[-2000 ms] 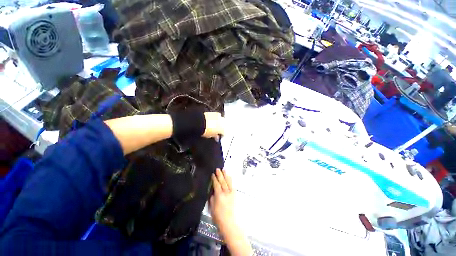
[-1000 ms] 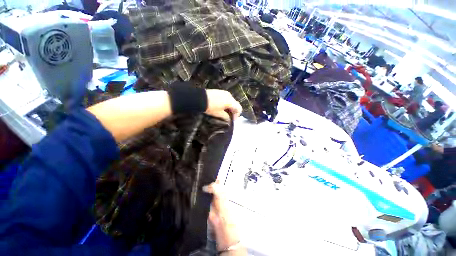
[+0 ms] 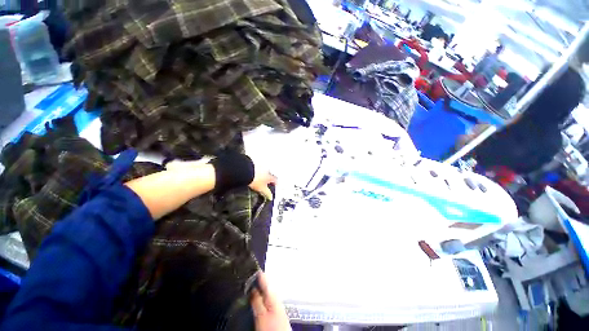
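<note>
A brown plaid garment (image 3: 194, 242) lies over the front left of the white machine table (image 3: 361, 278), with a dark plain strip (image 3: 260, 234) along its right edge. My left hand (image 3: 263, 183), with a black wristband, grips the strip's far end beside the needle area (image 3: 287, 205). My right hand (image 3: 268, 309) holds the near end of the same edge, thumb on top; its wrist is cut off by the bottom edge. The white sewing machine (image 3: 413, 200) with a light-blue stripe stands right of the cloth.
A large plaid heap (image 3: 187, 77) stands behind my left hand. More plaid cloth (image 3: 51, 181) lies at the left. A control panel (image 3: 469, 274) is at the machine's right end. A blue crate (image 3: 436, 129), a pale pole (image 3: 510, 113) and a dark-clothed person (image 3: 526, 129) are beyond the machine.
The view has turned right and down. My left hand has moved nearer to me along the edge. My right hand is lower in the picture. A dark-clothed person shows larger at the right.
</note>
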